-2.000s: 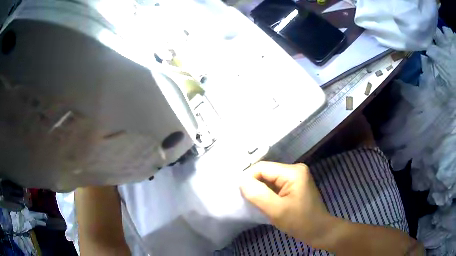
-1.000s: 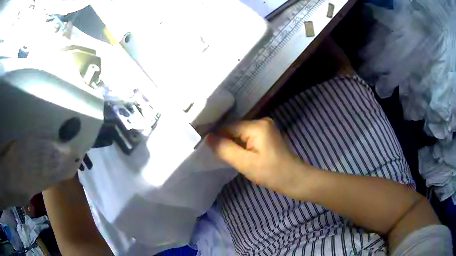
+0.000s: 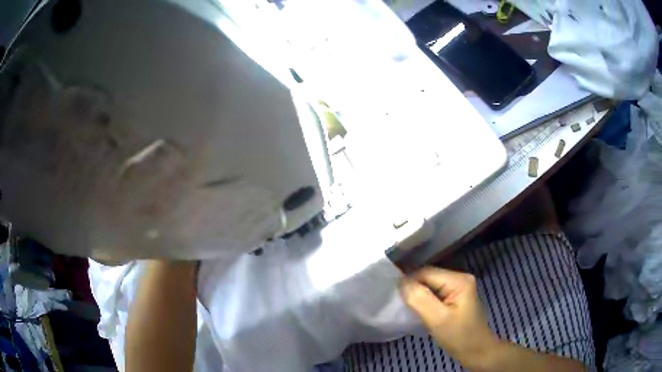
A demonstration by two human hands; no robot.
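The white garment piece lies under the front of the sewing machine head and drapes down over the lap. My right hand pinches its right edge between thumb and fingers, just below the corner of the machine bed. My left forearm shows at the lower left, but the left hand is hidden behind the machine head. The presser foot area is mostly hidden by the head and washed out by glare.
A black phone lies on the table beside the bed. Small tan tabs sit along the ruler-marked table edge. A white cloth bundle is at the upper right, a ruffled white heap below it. Striped cloth covers the lap.
The view swung closer over the needle area and then back, so the machine head again fills the left. My right hand keeps its pinch on the cloth edge.
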